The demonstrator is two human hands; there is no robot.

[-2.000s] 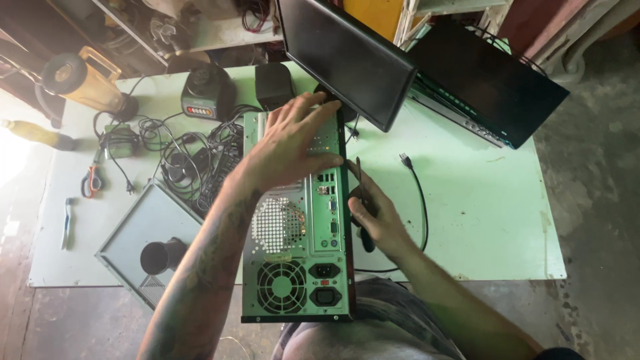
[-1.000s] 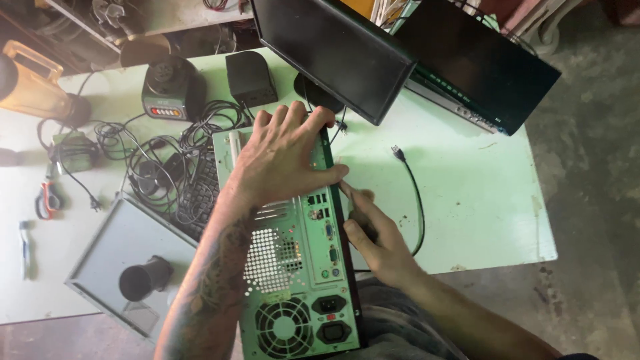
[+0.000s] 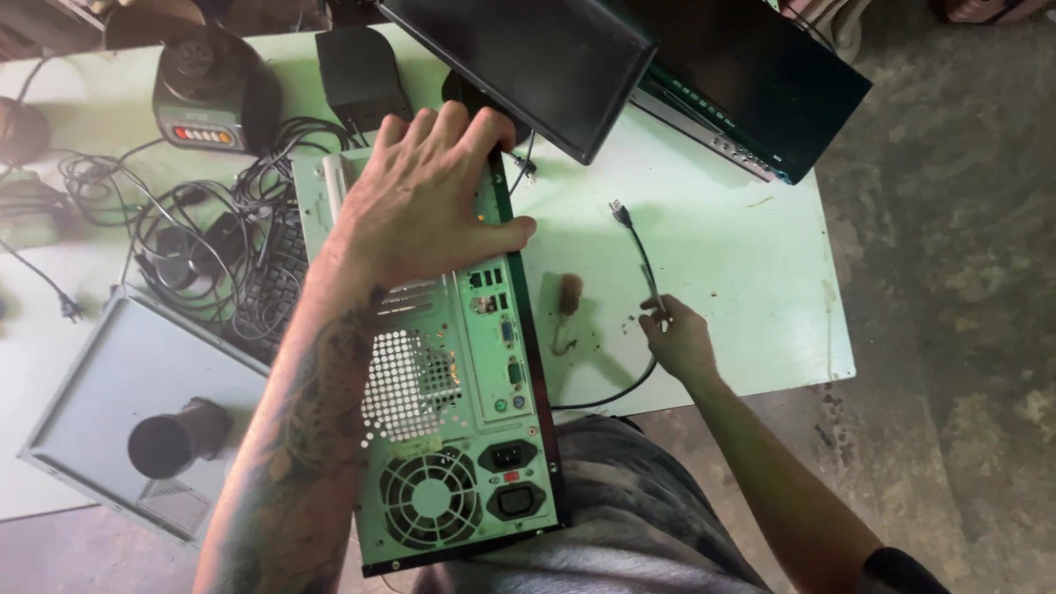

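A metal desktop computer case stands with its rear panel up, showing ports, a vent grille and a power-supply fan. My left hand spreads across its far part, fingertips curled over the far edge and thumb at the right edge. To the right of the case, my right hand is low over the table, thumb and fingers pinched where a black power cable passes. A thin shaft shows beside the cable, but whether the fingers hold it or the cable is unclear. Between case and right hand lies a small brown brush-like object.
A dark monitor and a black electronic unit occupy the back right. Tangled cables cover part of a keyboard. A blender base and a black speaker stand behind. A metal panel at left carries a dark cup-like object.
My right hand has moved away from the case's right edge, out to the right over the cable. The brush-like object now shows beside the case. My left hand has stayed on the case.
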